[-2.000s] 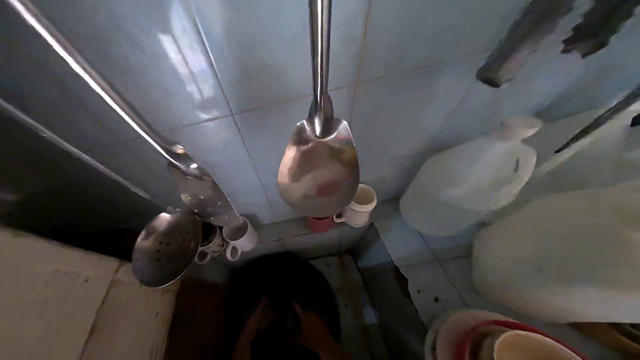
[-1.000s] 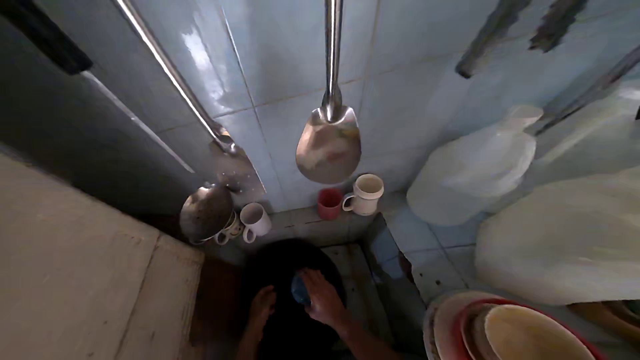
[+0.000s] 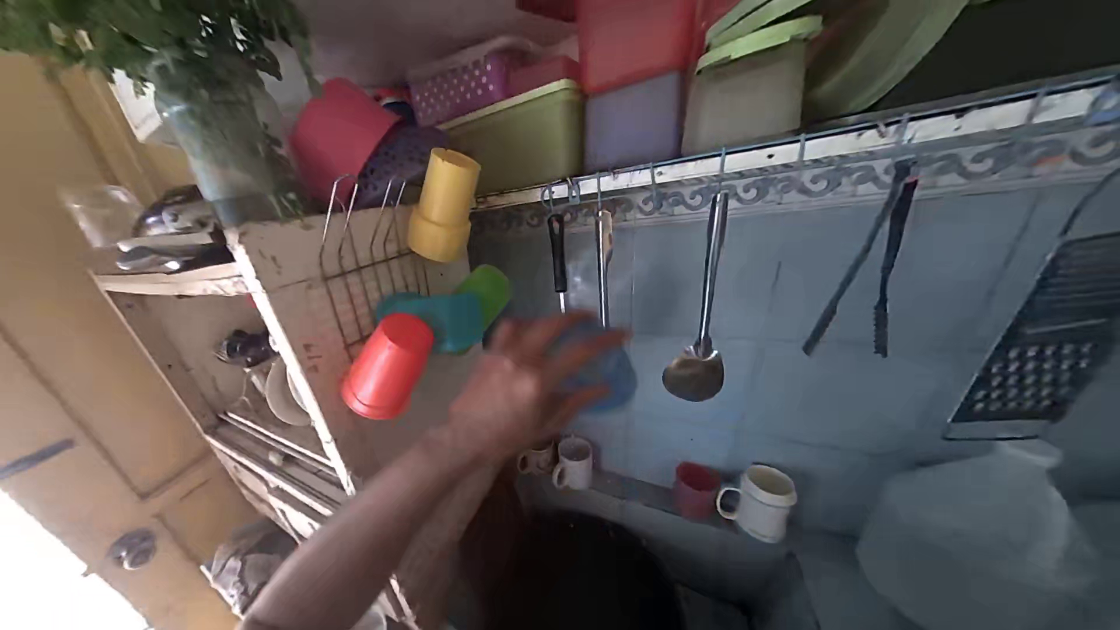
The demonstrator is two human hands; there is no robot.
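My left hand (image 3: 516, 385) reaches up from the lower left, its fingers around a translucent blue plastic cup or bowl (image 3: 604, 376), partly blurred. It is in front of the tiled wall and the hanging utensils. To its left, a red plastic cup (image 3: 388, 367), teal cups (image 3: 446, 319), a green cup (image 3: 486, 293) and a yellow cup (image 3: 442, 206) hang on a wire rack (image 3: 359, 289). My right hand is not in view.
A steel ladle (image 3: 694, 374), tongs (image 3: 884, 280) and a grater (image 3: 1032, 350) hang on the wall. Mugs (image 3: 761, 503) stand on a ledge above a black tub (image 3: 586, 569). A translucent jug (image 3: 962, 534) is at right, plastic containers (image 3: 525, 131) above.
The view has swung up and left, bringing the cup rack into sight. My left hand has risen from over the black tub; the blue item, earlier at my right hand, is now in my left.
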